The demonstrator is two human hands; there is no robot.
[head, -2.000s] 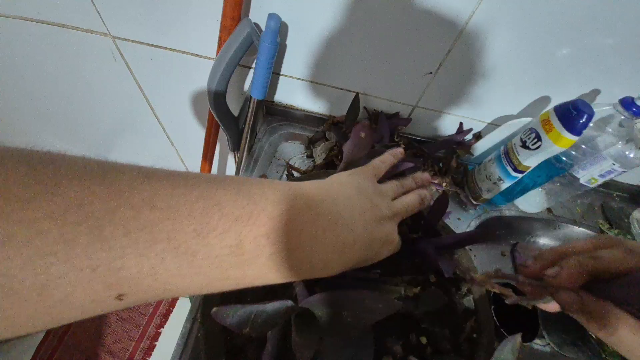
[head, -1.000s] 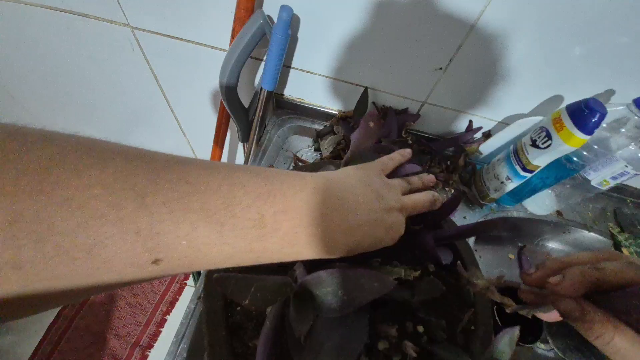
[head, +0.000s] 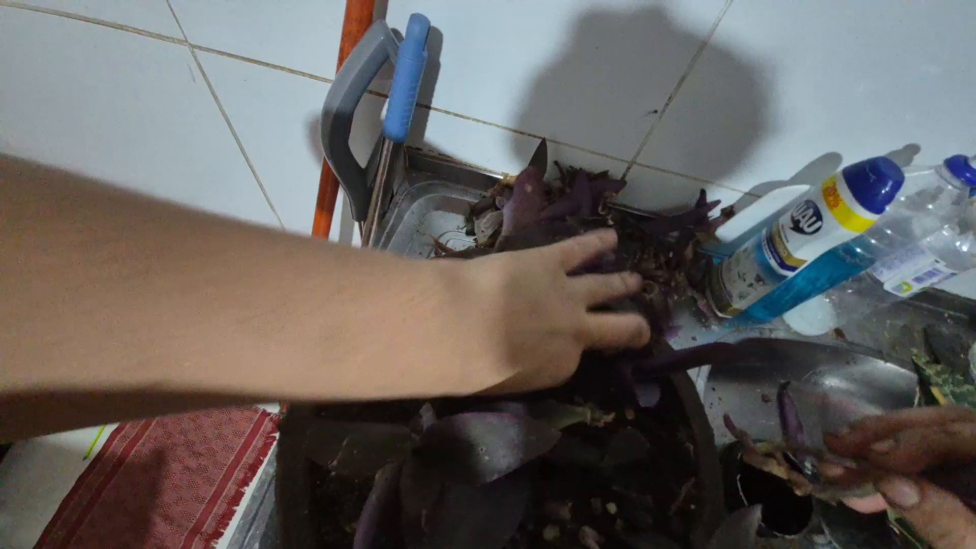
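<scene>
My left hand (head: 549,313) reaches in from the left over a dark pot (head: 705,450) of soil, fingers apart and pointing right, close to a heap of purple leaves and dry plant scraps (head: 564,198). Whether its fingertips touch anything beneath is hidden. Broad purple leaves (head: 488,446) grow from the soil below my wrist. At the lower right edge my right hand (head: 907,457), slightly blurred, pinches a plant cutting (head: 793,457) with purple and withered leaves. The cutting is above a small dark container (head: 770,488) beside the pot.
A bottle of blue liquid (head: 801,236) and a clear plastic bottle (head: 923,229) lean by the tiled wall. A grey handle (head: 343,114), a blue handle (head: 406,80) and an orange-brown pole (head: 328,194) stand at the back. The metal sink (head: 831,374) is right; a red cloth (head: 160,480) lies lower left.
My left hand stays over the pot and plants with only small shifts. My right hand keeps hold of the cutting near the lower right. The view has shifted slightly.
</scene>
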